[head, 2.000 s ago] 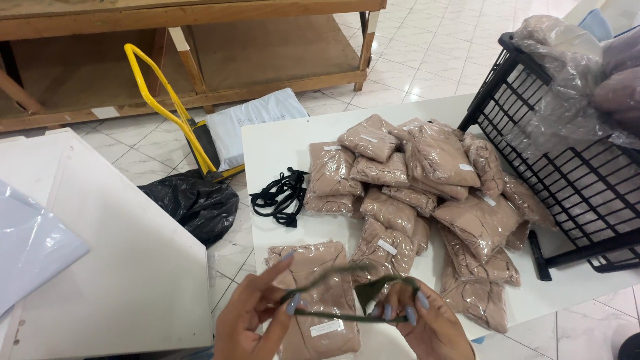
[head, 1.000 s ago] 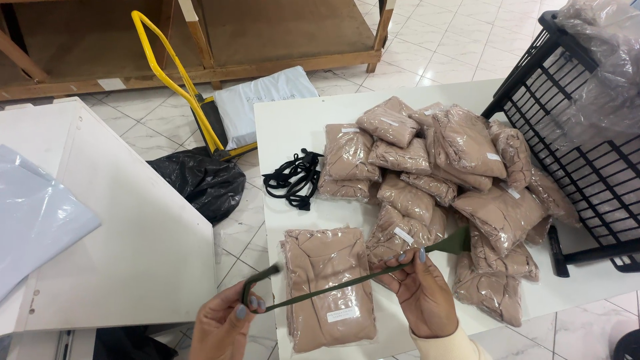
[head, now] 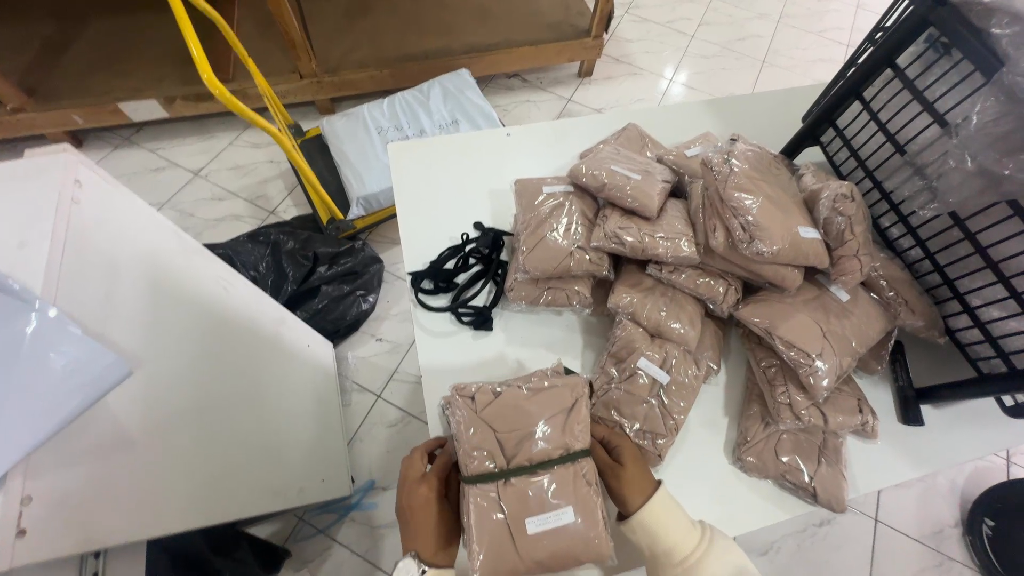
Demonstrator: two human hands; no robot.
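Note:
A clear-wrapped pack of beige folded fabric (head: 528, 416) lies near the table's front edge, raised a little at its sides by my hands. A dark green strap (head: 528, 466) runs across its top. My left hand (head: 429, 500) grips the pack's left edge, its fingertips partly hidden. My right hand (head: 622, 466) is at the right edge by the strap's end, with its fingers partly under the pack. Behind, to the right, many similar wrapped packs (head: 760, 208) are piled up. A tangle of black straps (head: 462, 280) lies left of the pile.
A black plastic crate (head: 920, 240) leans at the right, with clear plastic in it. Left are another white table (head: 200, 384), a black plastic bag (head: 312, 272) and a yellow-handled trolley (head: 264, 104) bearing a white parcel (head: 408, 128). A wooden shelf (head: 448, 60) stands behind.
The green strap was stretched between my hands above the pack; now it lies across the pack. Both hands have moved to the pack's sides.

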